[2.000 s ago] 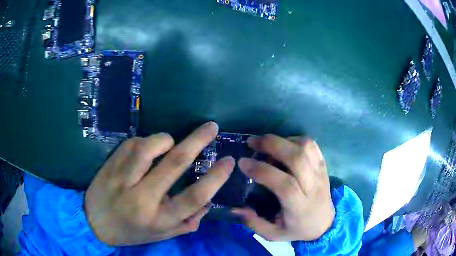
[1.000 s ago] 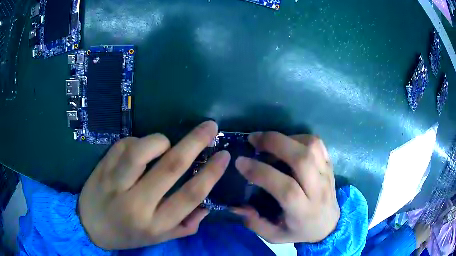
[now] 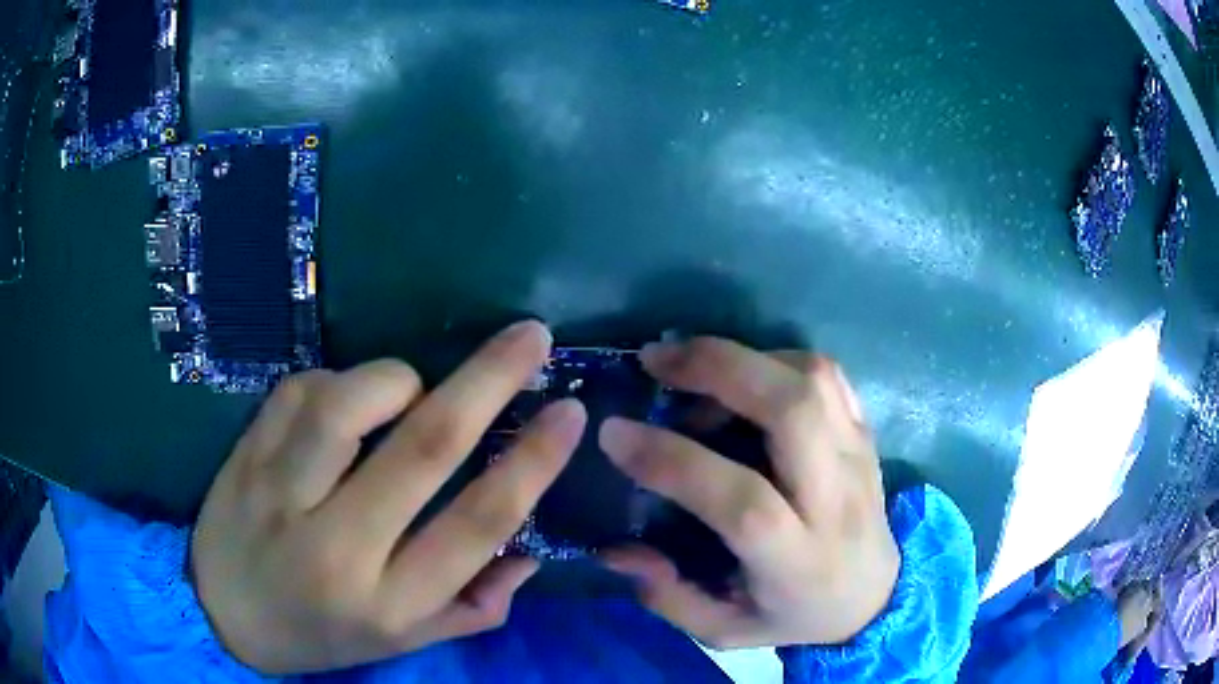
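A blue circuit board with a black heatsink (image 3: pixel 595 484) over its middle lies near the bench's front edge, between my hands. My left hand (image 3: pixel 361 515) is on its left side, with fingertips on the board's edge and on the heatsink. My right hand (image 3: pixel 769 488) is on its right side, with fingers at the upper corner and on the heatsink and the thumb at the lower edge. Both hands are bare and hold the board from both sides; their fingers hide parts of its edges.
A board with a heatsink (image 3: pixel 247 261) lies at the left, another (image 3: pixel 123 74) beyond it. A board corner (image 3: pixel 689 6) shows at the top edge. Several small boards (image 3: pixel 1104 203) lie far right. A white sheet (image 3: pixel 1080 454) is at the right. Another person's hand (image 3: pixel 1136 612) shows at lower right.
My hands and the held board have shifted slightly left in the picture, with the same grip. The boards at the left and top have also moved left or outward as the view shifted.
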